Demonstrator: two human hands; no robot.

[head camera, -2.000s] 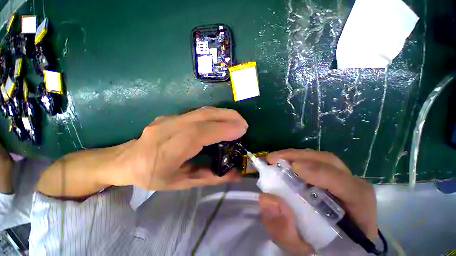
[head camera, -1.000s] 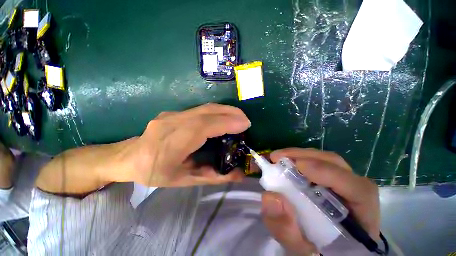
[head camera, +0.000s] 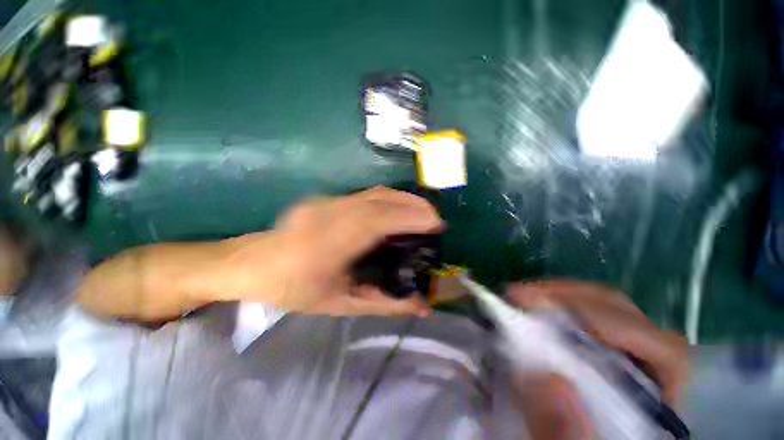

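Observation:
My left hand (head camera: 344,253) holds a small black device housing (head camera: 397,265) between thumb and fingers, low in the centre. Its battery (head camera: 447,285), with yellow edges, hangs at the housing's right side. My right hand (head camera: 602,331) grips a white glue dispensing syringe (head camera: 572,369). Its pale needle (head camera: 481,294) points up and left and lies just right of the housing, over or beside the battery; blur hides whether it touches. A second open housing (head camera: 395,112) lies on the bench beyond my hands, with its white battery (head camera: 443,161) beside it. No glue can be made out.
A cluster of units with batteries (head camera: 64,120) lies on the green bench (head camera: 258,94) at the left. A white paper scrap (head camera: 640,90) lies at the upper right. A clear curved hose (head camera: 705,258) runs along the right. A blurred forearm (head camera: 13,258) shows at the far left edge.
The syringe and my right hand have moved right, and the needle tip has left the housing. The view has shifted and blurred. My left hand still holds the housing.

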